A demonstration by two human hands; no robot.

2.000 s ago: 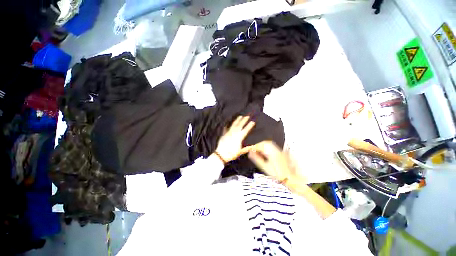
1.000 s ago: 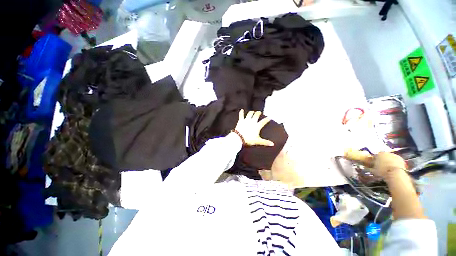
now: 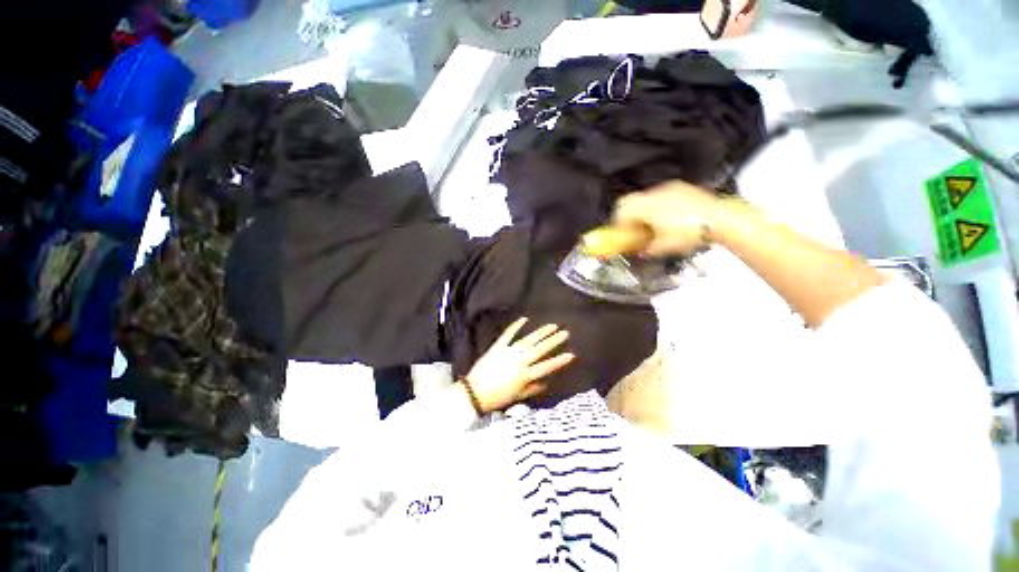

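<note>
A dark garment point(image 3: 363, 268) lies spread across the board, its right end point(image 3: 592, 346) under my hands. My left hand point(image 3: 520, 365) lies on it with fingers spread, near its front edge. My right hand point(image 3: 659, 220) is closed around the pale wooden handle of the steam iron point(image 3: 620, 279). The iron's silver soleplate points left and is over the right part of the garment; whether it touches the cloth I cannot tell. The board under the garment is hidden.
A pile of dark garments point(image 3: 670, 112) with white loops lies beyond. Plaid garments point(image 3: 179, 302) are heaped at left. A dark hose point(image 3: 838, 112) runs right from the iron. The iron rest point(image 3: 907, 268) is partly hidden by my right sleeve. Blue bins point(image 3: 134, 101) stand at far left.
My right hand first left the garment for the iron at right, then brought the iron over the garment. My left hand has moved toward me and left on the cloth.
</note>
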